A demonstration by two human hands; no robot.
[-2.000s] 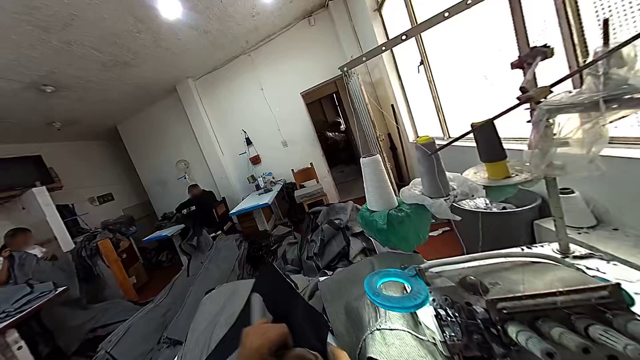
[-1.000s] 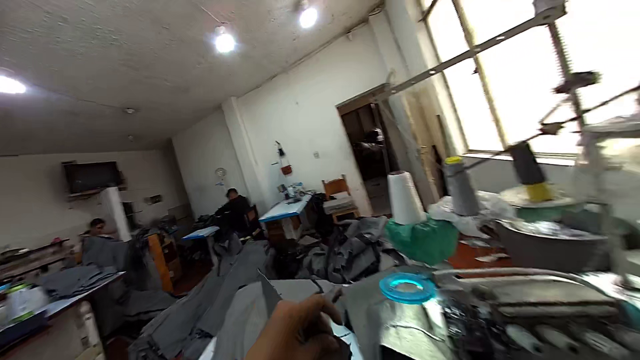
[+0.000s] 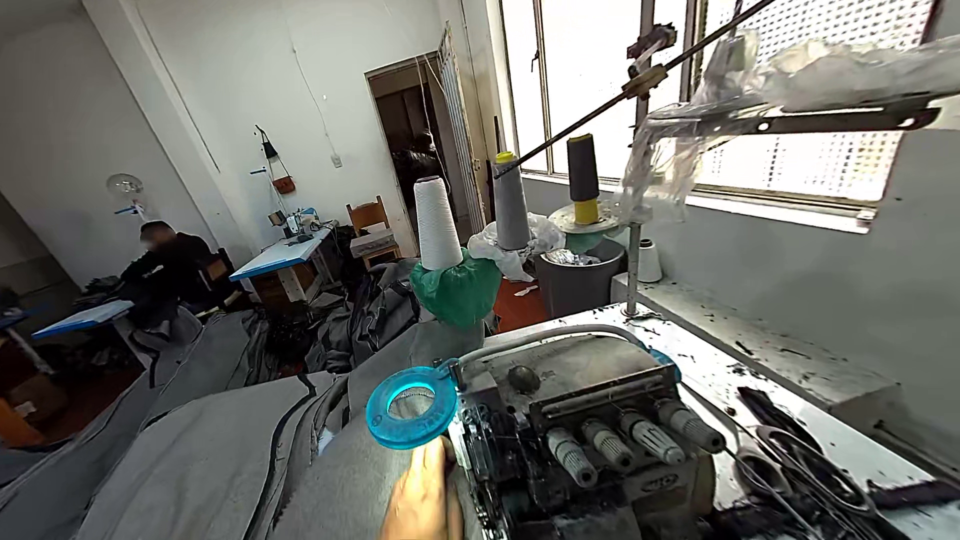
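In the head view, one hand (image 3: 421, 491) reaches up from the bottom edge and lies on grey fabric (image 3: 352, 457), close against the left side of an overlock sewing machine (image 3: 577, 420). It seems to be my left hand; its fingertips are under a blue ring lamp (image 3: 412, 407), and whether they grip the cloth is hidden. My right hand is not in view. Several ribbed tension knobs (image 3: 615, 442) line the machine's front. Behind the machine stand a white thread cone (image 3: 437, 225) over a green plastic bag (image 3: 457, 289), and a grey thread cone (image 3: 511, 202).
Scissors (image 3: 757, 469) and dark thread scraps lie on the white machine table (image 3: 697, 352). A metal thread stand pole (image 3: 634, 270) rises behind. Piled grey garments (image 3: 202, 442) fill the left. A grey bin (image 3: 581, 281) stands beyond; a person (image 3: 169, 259) sits at a far table.
The view has swung to the right. The visible hand, raised with bent fingers over the fabric one second ago, is now lower beside the machine, with its fingers under the ring lamp.
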